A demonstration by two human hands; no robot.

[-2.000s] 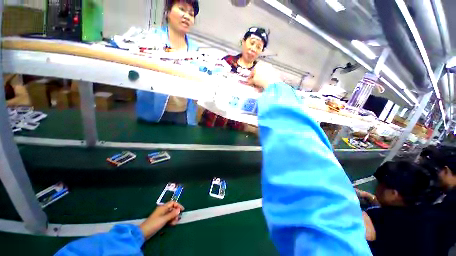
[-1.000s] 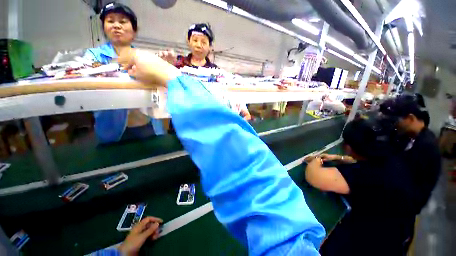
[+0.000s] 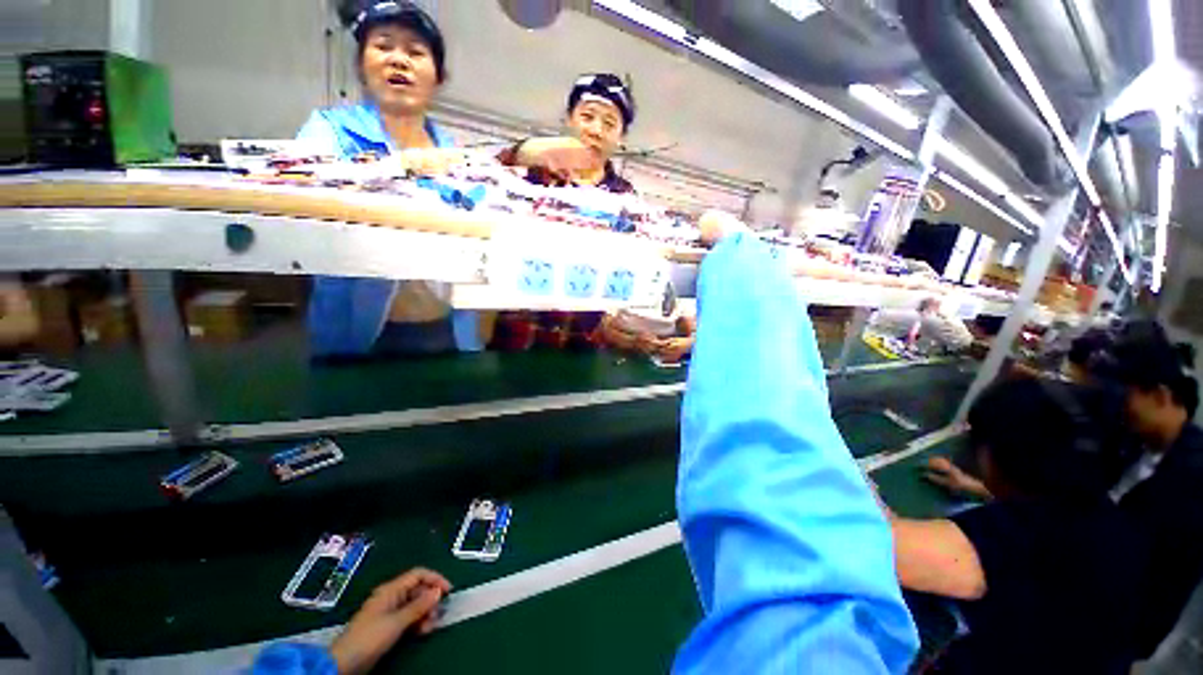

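Observation:
My left hand rests at the pale guide rail, fingertips drawn together; whether something tiny is between them cannot be told. Just beyond it lies a white half-assembled unit with a window opening and blue parts, on the green belt. A second such unit lies to its right. Two more units lie farther left. My right arm in a blue sleeve reaches up and forward; my right hand is small at the overhead shelf edge, its fingers mostly hidden.
The overhead shelf holds piled parts and a socket panel. A white post stands left. White housings lie far left. Two people face me across the line. People in black sit at the right. A green-sided box stands on the shelf.
Since the last earlier frame, the view has turned left and my right hand has shifted right along the shelf. My left hand stays by the rail near the same unit.

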